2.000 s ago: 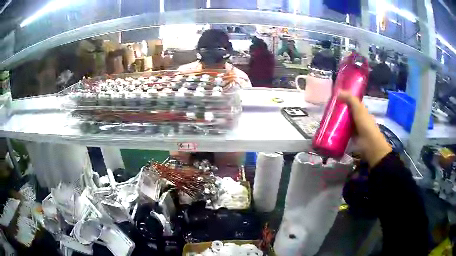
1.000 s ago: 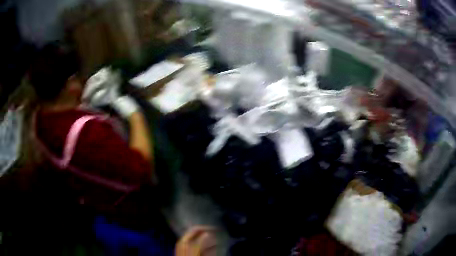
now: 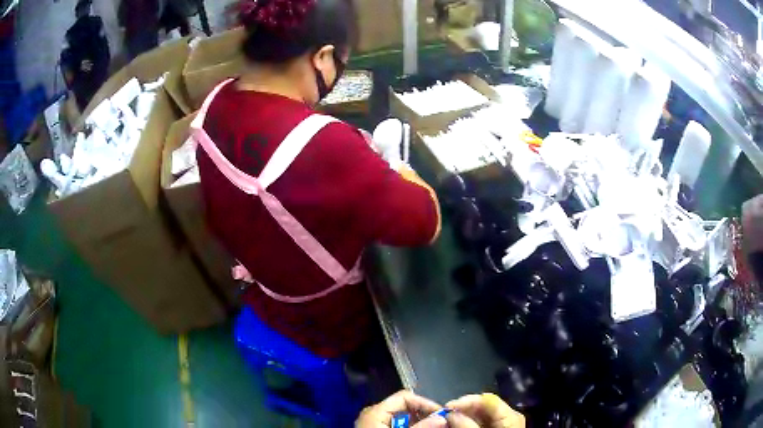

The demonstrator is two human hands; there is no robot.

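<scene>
My left hand (image 3: 383, 411) and my right hand (image 3: 489, 411) are together at the bottom edge, partly cut off by it. Their fingertips pinch a small blue-and-white item (image 3: 401, 421); a second bit of blue shows between the fingertips. Whether it is one piece cannot be told. The fingers hide most of it. Both hands are bare and at the near edge of the dark bench (image 3: 456, 309).
White plastic housings (image 3: 633, 287) lie over a heap of black shells (image 3: 548, 334) on the right. Small white parts (image 3: 682, 405) fill a carton at lower right. A person in a red top (image 3: 309, 201) sits on a blue stool (image 3: 293, 376) at left, beside large cartons (image 3: 125, 242).
The view has swung left and down from the shelf to the bench and neighbouring worker. The pink flask is no longer in view or in my right hand. Both hands now hold the small blue-and-white item.
</scene>
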